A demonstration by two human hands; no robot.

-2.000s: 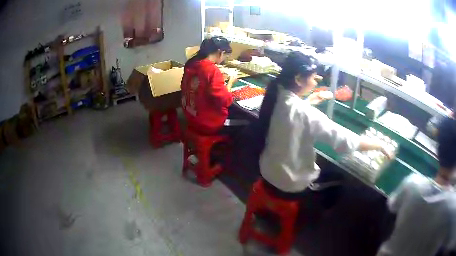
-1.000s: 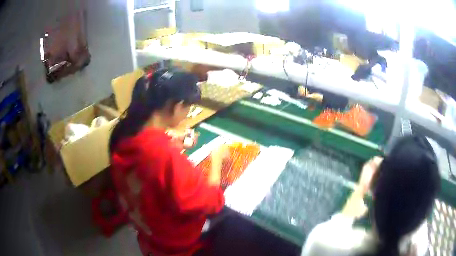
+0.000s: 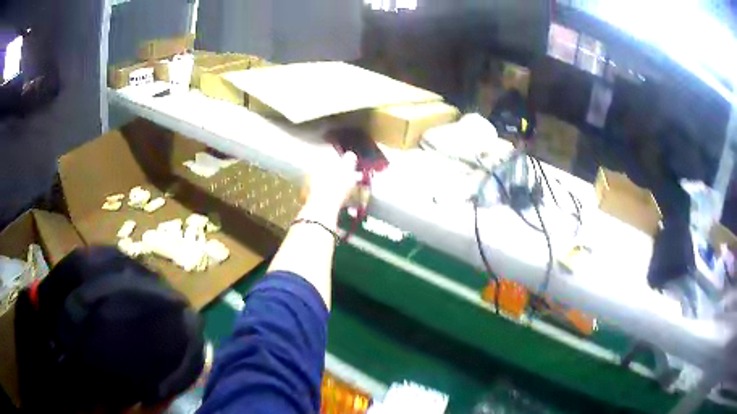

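Observation:
My left hand [image 3: 330,182], in a blue sleeve with a thin band at the wrist, reaches over the bench to the raised shelf's front edge. Its fingers are on a dark red item [image 3: 362,152] and seem to grip it; the fingertips are blurred. A thin red strap or cord hangs below the hand. My right hand is out of the picture.
A seated person's dark-haired head [image 3: 121,323] is close at the lower left. Cardboard with pale parts [image 3: 186,242] lies beyond. The white shelf [image 3: 452,218] holds boxes and black cables [image 3: 537,202]. Orange parts [image 3: 507,297] lie on the green bench [image 3: 420,323].
The view has moved closer to the bench and shelf, past the seated people. My left arm has come into view and reached the dark red item on the shelf.

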